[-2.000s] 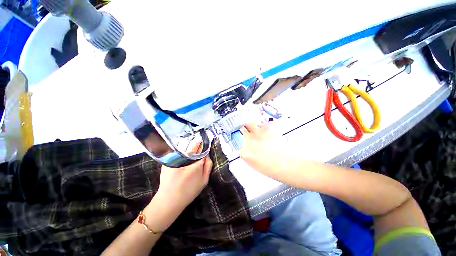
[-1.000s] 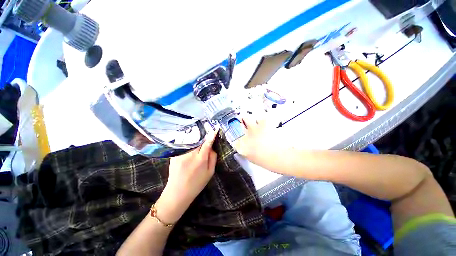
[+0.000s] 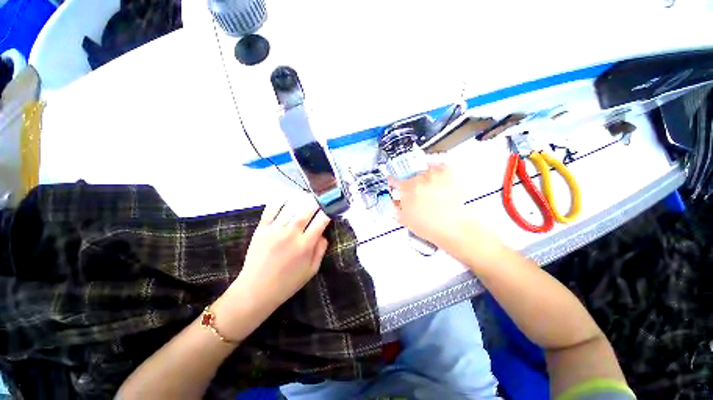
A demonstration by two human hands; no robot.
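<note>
The dark plaid garment (image 3: 188, 266) lies left of and below the needle area (image 3: 367, 186). My left hand (image 3: 289, 242) grips its upper edge beside the shiny curved guard (image 3: 317, 160), which covers some fingertips. My right hand (image 3: 426, 203) is right of the needle area, with bent fingers close to the metal parts and silver knob (image 3: 403, 152). Whether the right fingers hold anything is unclear.
Scissors with red and yellow handles (image 3: 539, 191) lie right of my right hand. The white machine head (image 3: 438, 47) spans the top. Yellow tape (image 3: 31, 148) is at far left. Dark cloth (image 3: 625, 273) is at lower right.
The camera view has shifted. My left hand has drawn back slightly from the needle, its fingers now more spread on the cloth. My right hand stays beside the needle area.
</note>
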